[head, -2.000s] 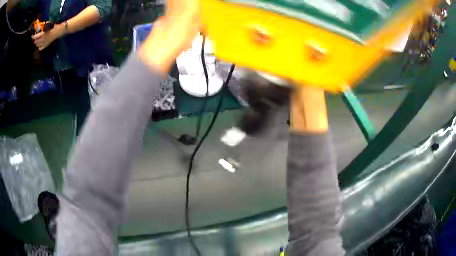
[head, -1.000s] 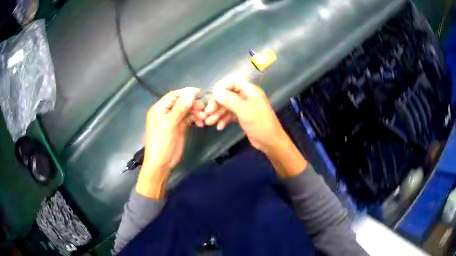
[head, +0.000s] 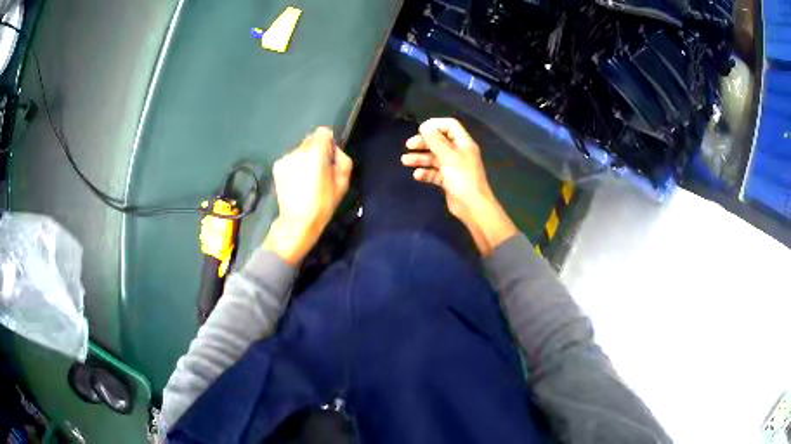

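My left hand (head: 310, 192) is curled into a loose fist over the bench edge. No object shows in it, though its palm side is hidden. My right hand (head: 449, 165) is to the right, beyond the edge, with thumb and forefinger close together and the other fingers apart. A faint thin dark line shows near its fingertips; I cannot tell if it is held. The hands are apart. An orange-yellow and black electric screwdriver (head: 218, 232) lies on the green bench mat (head: 195, 113), left of my left hand, its cord looped at its top end.
A yellow block with a blue tip (head: 281, 30) lies on the mat. Black corded units (head: 607, 69) fill a blue crate at upper right. A white surface (head: 685, 303) is at right. Clear plastic bag (head: 39, 282) and round black dishes (head: 100, 387) are at left.
The view has swung right and down. My hands, together a second ago, are now apart. The screwdriver, mostly hidden behind my left arm before, now shows on the mat.
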